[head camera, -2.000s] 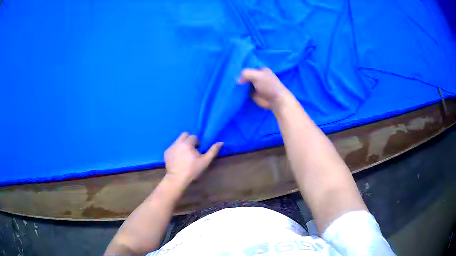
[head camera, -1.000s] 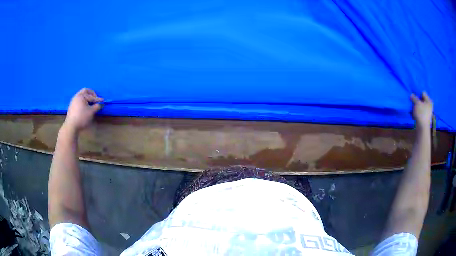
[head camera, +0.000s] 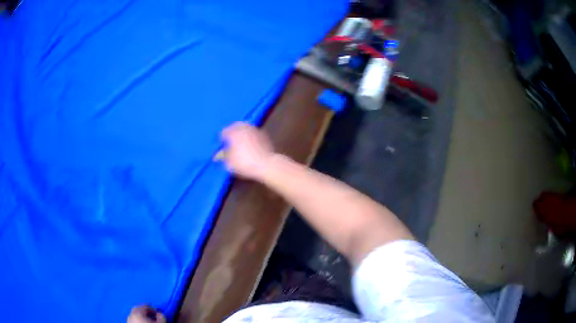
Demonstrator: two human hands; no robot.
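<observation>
The bright blue fabric ply [head camera: 145, 107] covers the left half of the view, with several creases and loose folds at the lower left. Its edge runs diagonally along the brown cutting table. My right hand [head camera: 246, 151] is blurred and pinches the fabric edge near the middle of the view. My left hand [head camera: 146, 314] is at the bottom edge of the picture, mostly cut off, beside the fabric edge; its fingers are curled and its grip is hidden.
The brown table edge [head camera: 234, 252] runs diagonally. At its far end are a grey rail [head camera: 322, 70], a blue block [head camera: 331, 99] and the end cutter [head camera: 374, 82] with white cylinder and red parts. Grey floor lies to the right, with a red object [head camera: 556, 212].
The view has turned right, bringing the cutter and table end into sight. My right hand is at the fabric edge mid-view; my left hand now shows at the bottom edge.
</observation>
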